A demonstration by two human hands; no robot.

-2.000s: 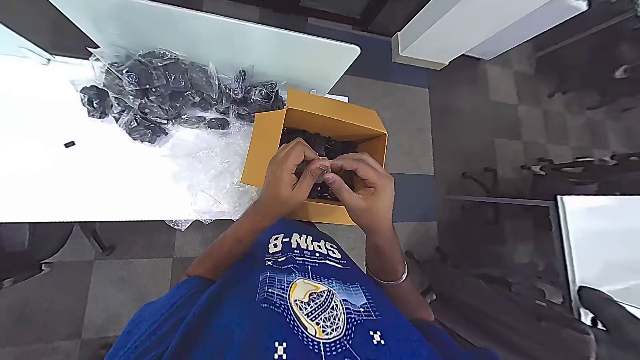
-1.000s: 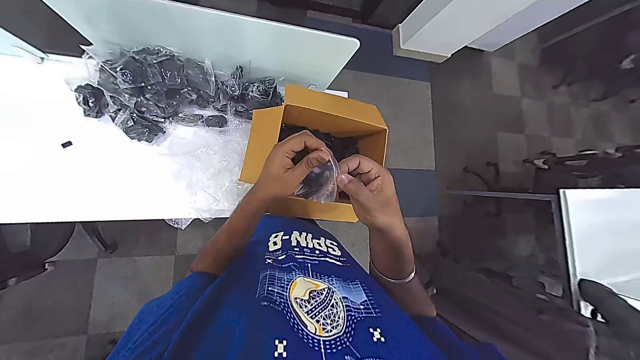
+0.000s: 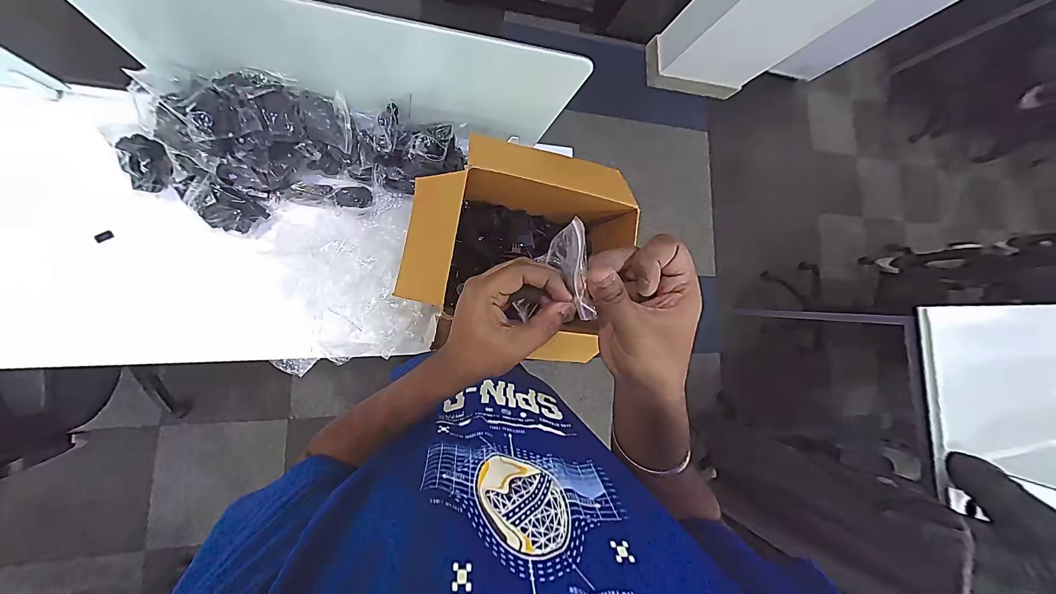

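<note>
Between my two hands is a small clear plastic zip bag (image 3: 571,256), held above an open cardboard box (image 3: 540,181). My left hand (image 3: 507,318) pinches the bag's lower edge between thumb and forefinger. At the bag's right side, my right hand (image 3: 648,309) has its fingers curled and its thumb against the rim; whether it grips the bag cannot be told. Black items (image 3: 495,235) lie inside the box, too dark to name, and my hands hide part of them.
A white table (image 3: 165,305) at the left bears a pile of black items in clear bags (image 3: 256,132), crumpled clear plastic bags (image 3: 338,272) and a small black piece (image 3: 104,237). Behind stands a pale panel (image 3: 462,70). Another white table (image 3: 998,371) is at the right.
The clear bag, spread between both hands a second ago, now stands upright and narrower between them. My right hand has turned and its fingers are more curled.
</note>
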